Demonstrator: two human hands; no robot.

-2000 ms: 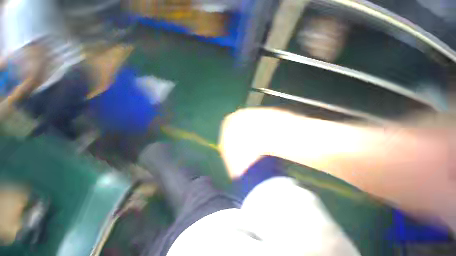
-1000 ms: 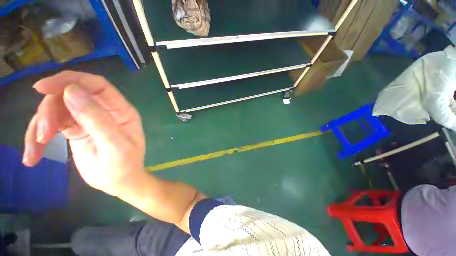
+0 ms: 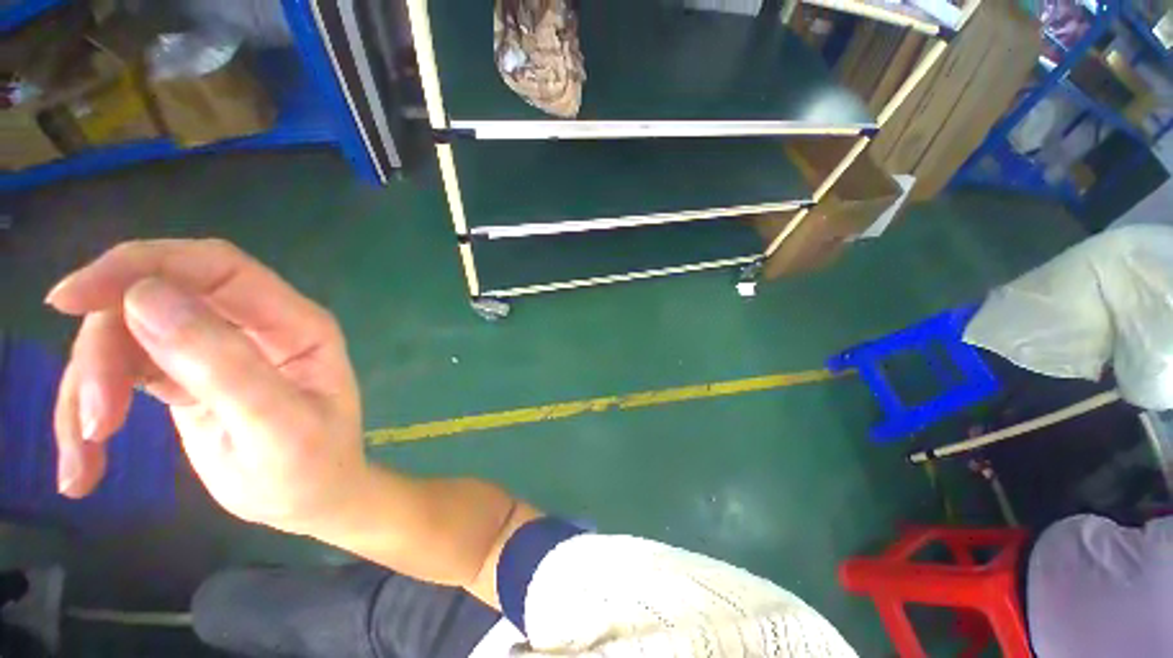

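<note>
My right hand (image 3: 245, 386) is raised at the left, bare, with bent fingers apart and the thumb lying across in front. No object shows in it; the space behind the thumb is partly hidden. Its forearm runs down right into a white knitted sleeve with a dark blue cuff (image 3: 534, 566). My left hand is out of the picture. No box or bag is being worked on in view. A grey trouser leg (image 3: 296, 611) lies below the hand.
A pipe-frame trolley (image 3: 669, 130) on casters stands ahead, with a carton (image 3: 836, 225) beside it. Blue shelving (image 3: 315, 77) is upper left. A yellow line (image 3: 605, 405) crosses the green floor. Blue (image 3: 920, 366) and red (image 3: 945, 566) stools and another person's knee (image 3: 1106, 585) are right.
The view has swung from a blurred scene with a green bench to the trolley and stools. Since one second ago the scene sits slightly lower; my right hand keeps the same bent pose.
</note>
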